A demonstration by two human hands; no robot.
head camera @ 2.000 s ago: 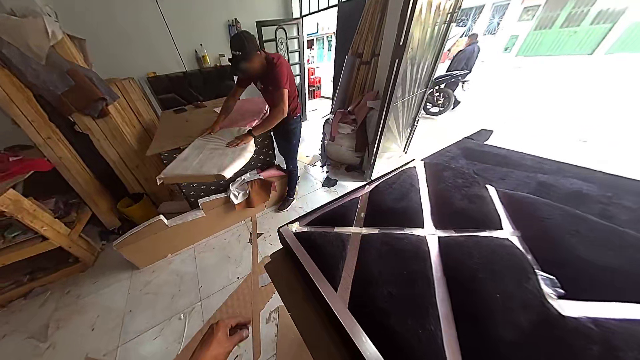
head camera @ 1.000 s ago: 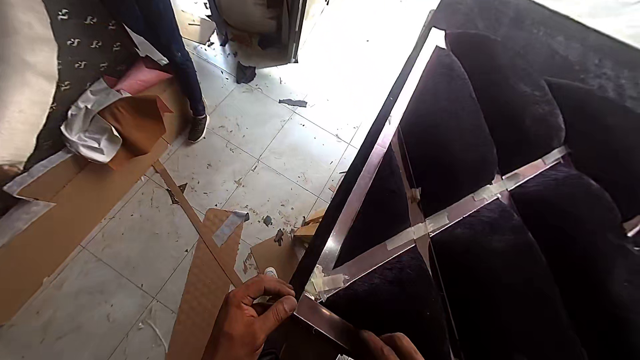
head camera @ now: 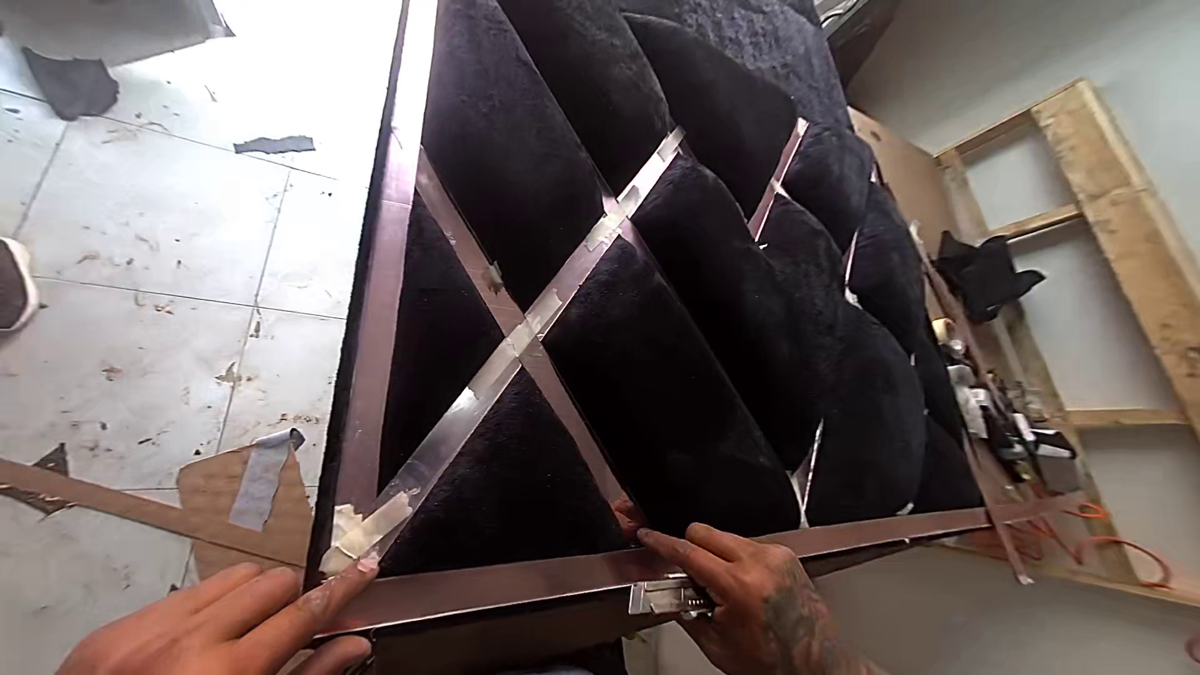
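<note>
Pinkish metallic strips cross a black plush upholstered panel [head camera: 656, 337], some stuck down with pieces of masking tape [head camera: 375, 530]. Along the near edge lies a wider metallic strip [head camera: 506, 589]. My left hand [head camera: 234, 614] rests at the panel's near left corner, its fingertip at the taped strip end and its thumb below the edge. My right hand [head camera: 741, 586] holds a small metal tool [head camera: 667, 596], seemingly a caliper or stapler-like piece partly hidden by the palm, against the near edge. Its index finger touches the near strip where a diagonal strip [head camera: 572, 412] meets it.
Cardboard pieces [head camera: 211, 497] and fabric scraps [head camera: 73, 84] lie on the tiled floor left of the panel. A shoe [head camera: 14, 284] shows at the left edge. On the right are a wooden frame [head camera: 1106, 216], bottles and tools [head camera: 1003, 422], and an orange cord [head camera: 1125, 544].
The view has swung down and right onto the panel. My left hand, over the floor two seconds ago, is now at the panel corner. My right hand has come into fuller view at the near edge.
</note>
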